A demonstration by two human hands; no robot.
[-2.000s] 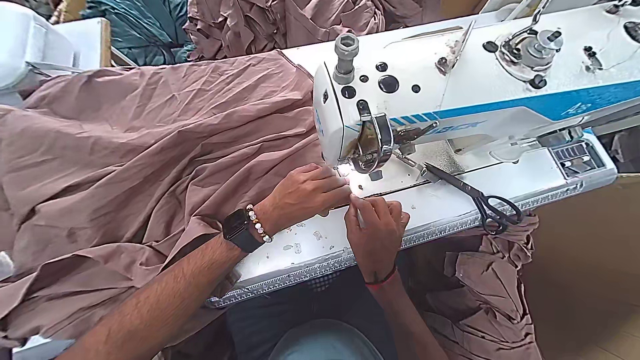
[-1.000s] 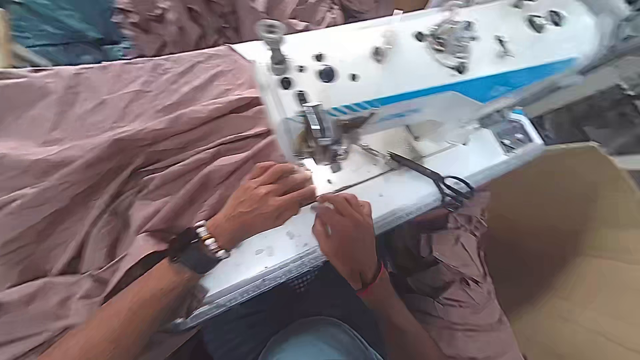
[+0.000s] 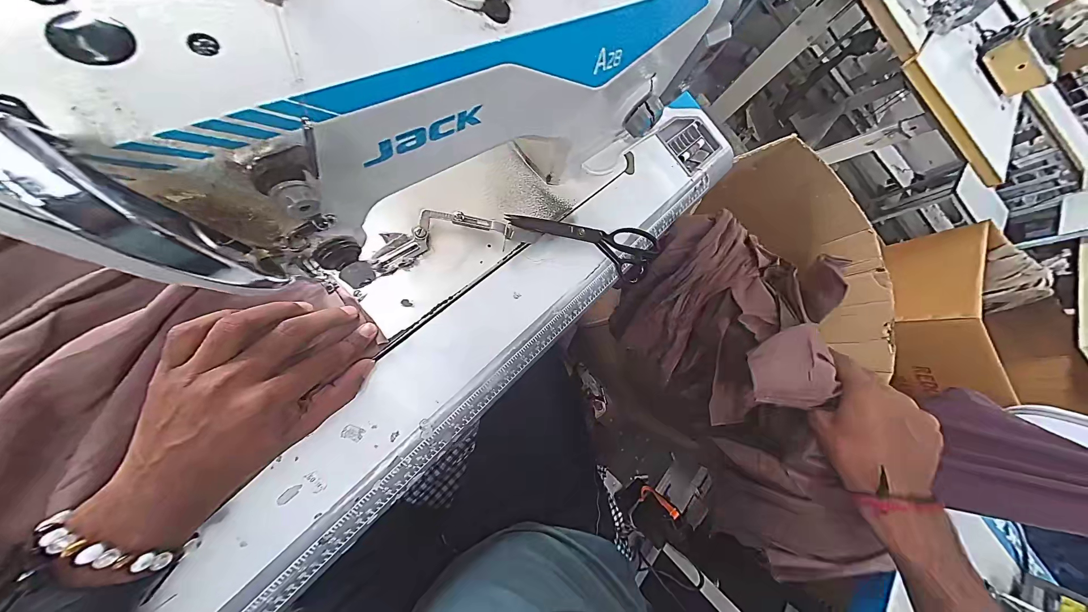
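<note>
My left hand [image 3: 246, 382] lies flat, palm down, on the mauve fabric [image 3: 76, 374] beside the presser foot area of a white and blue Jack sewing machine [image 3: 425, 127]. Its fingertips reach the bed's edge near the needle, which the machine head partly hides. At the right, below the table edge, my right hand [image 3: 880, 425] is closed on a piece of mauve cloth [image 3: 795, 365] from a crumpled heap. Black-handled scissors [image 3: 586, 234] rest across the front of the machine bed, their handles over the table edge.
A measuring tape strip [image 3: 476, 399] runs along the table's front edge. Cardboard boxes [image 3: 799, 195] stand beyond the cloth heap, with another box [image 3: 943, 297] further right. White worktables [image 3: 960, 76] fill the upper right. My knee [image 3: 535, 569] is under the table edge.
My right hand has left the needle area and moved right to the cloth heap, where it grips a piece. My left hand remains near the needle, now flatter. The view has swung right and closer.
</note>
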